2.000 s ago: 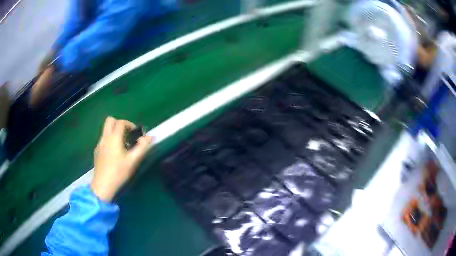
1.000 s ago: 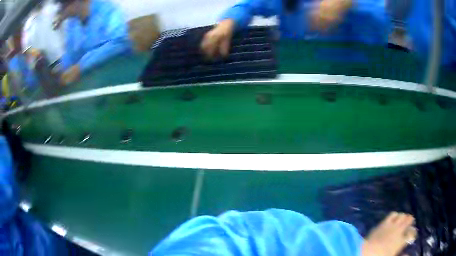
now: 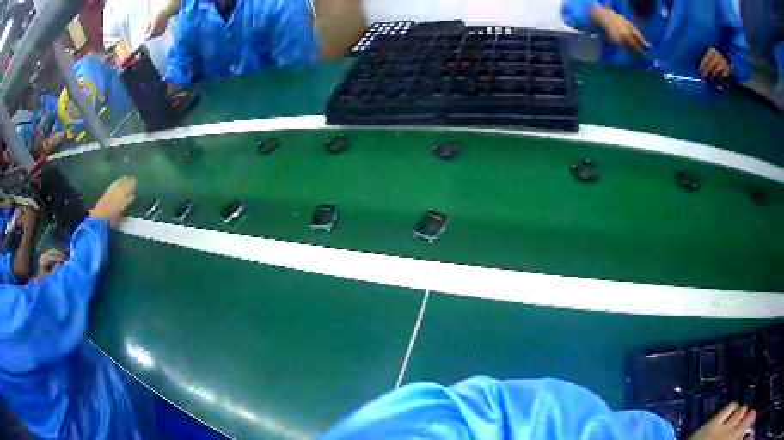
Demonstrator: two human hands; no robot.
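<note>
My left hand (image 3: 726, 425) is at the bottom right, cut off by the picture's edge, at the end of a blue sleeve. Its fingers are over the black blister tray (image 3: 660, 376); whether they hold anything cannot be told. One tray pocket shows a square outline. A watch case (image 3: 431, 225) lies singly on the green conveyor belt (image 3: 516, 202), near the white rail closest to me. Another watch case (image 3: 324, 216) lies to its left, and several more stand in line farther left. My right hand is not in view.
Darker small parts (image 3: 584, 170) lie spaced along the belt's far side. A black tray stack (image 3: 456, 82) stands beyond the far rail (image 3: 258, 127). People in blue smocks are across the belt. At left, another person's hand (image 3: 114, 202) reaches over the belt.
The view has swung left from the tray, fan and press. My left hand, earlier over the near rail with a small dark part, is now at the tray. The other person's hand at left has come into view.
</note>
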